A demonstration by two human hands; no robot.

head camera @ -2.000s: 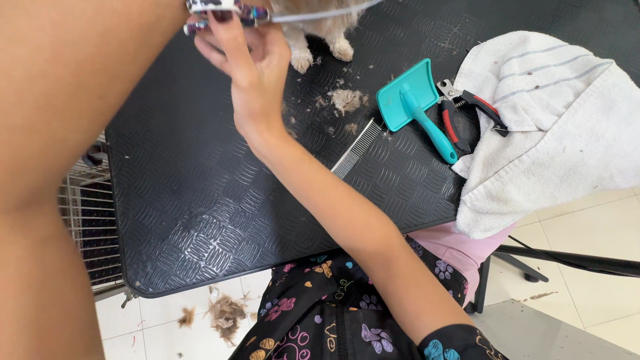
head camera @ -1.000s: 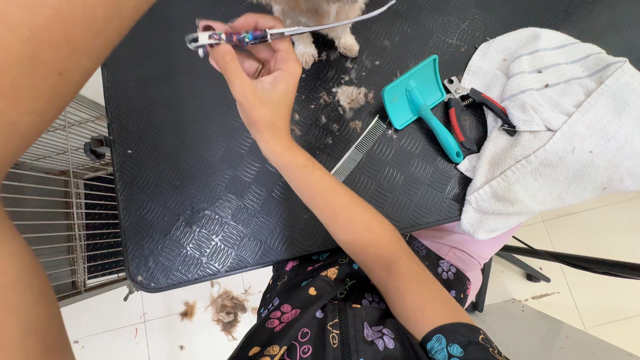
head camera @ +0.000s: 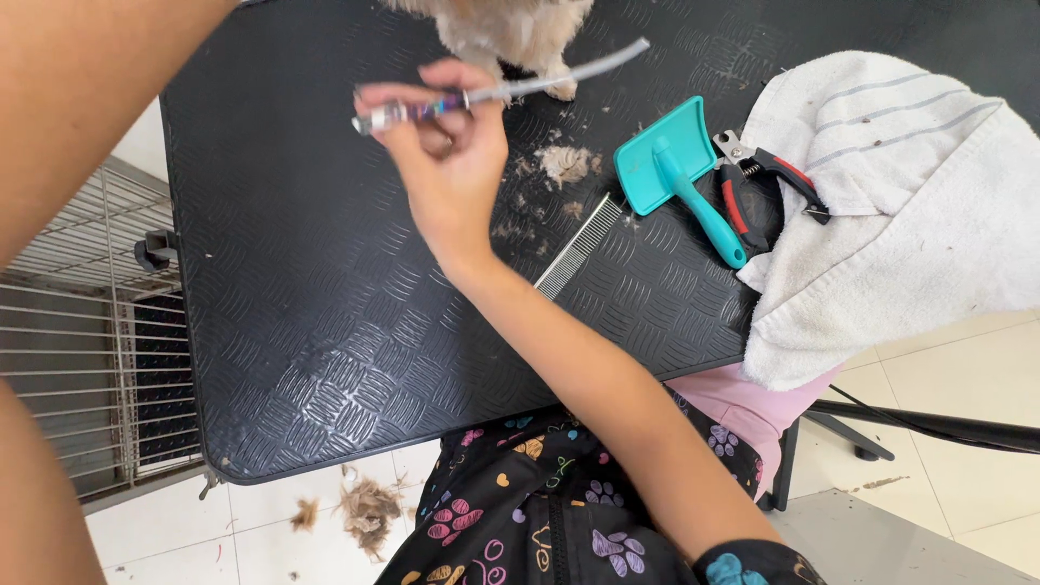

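Note:
My right hand (head camera: 447, 138) holds a slim tool (head camera: 561, 84) with a patterned handle and a long, pale, curved end, seemingly curved grooming scissors seen edge-on. Its far end points right, in front of the pale-furred legs of a small animal (head camera: 520, 36), apparently a dog, whose head is out of view. My left hand is out of view; only a bare arm shows large at the left. To the right of my right hand lie a metal comb (head camera: 581, 244), partly behind my forearm, a teal slicker brush (head camera: 670, 166) and red-and-black nail clippers (head camera: 751, 175).
The black textured grooming table (head camera: 325, 325) carries tufts of cut fur (head camera: 566, 165). A white towel (head camera: 894, 203) hangs over its right edge. A wire cage (head camera: 89, 325) stands at the left, and more fur (head camera: 368, 512) lies on the tiled floor.
My right hand has come down from the top edge of the view, with the tool turned in it. The left arm has shifted toward the left. More of the animal shows.

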